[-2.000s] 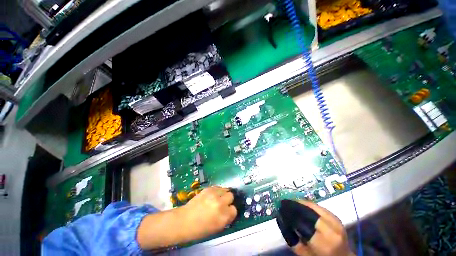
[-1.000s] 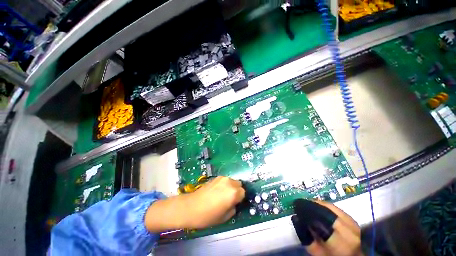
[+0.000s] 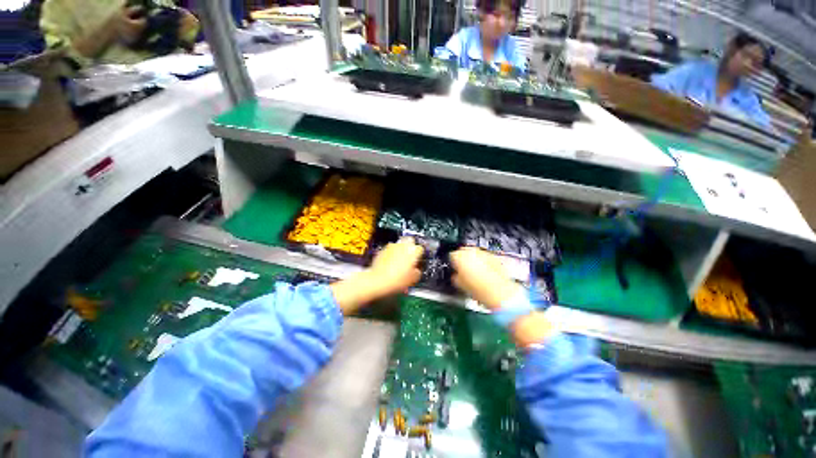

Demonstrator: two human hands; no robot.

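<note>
My left hand (image 3: 395, 268) and my right hand (image 3: 480, 275) reach to the lower black component bin (image 3: 435, 274) under the shelf. Their fingertips are at or inside the bin, and what they touch or hold is hidden or blurred. Above it are heaps of greenish-grey components (image 3: 417, 224) and silvery-grey components (image 3: 512, 240). A bin of yellow-orange components (image 3: 338, 215) stands to the left. A green circuit board (image 3: 420, 349) lies below my hands, with dark parts and yellow-orange parts on it.
Another green board (image 3: 134, 304) lies at left and one (image 3: 774, 402) at right. A pale metal plate (image 3: 344, 380) shows beside the middle board. Boards in black supports (image 3: 537, 106) stand on the upper shelf. A second yellow-orange bin (image 3: 723, 293) is at right. Several people are beyond the bench.
The view has tilted up and shows the upper shelf and people. Both my hands have left the board's near edge and moved forward to the bins.
</note>
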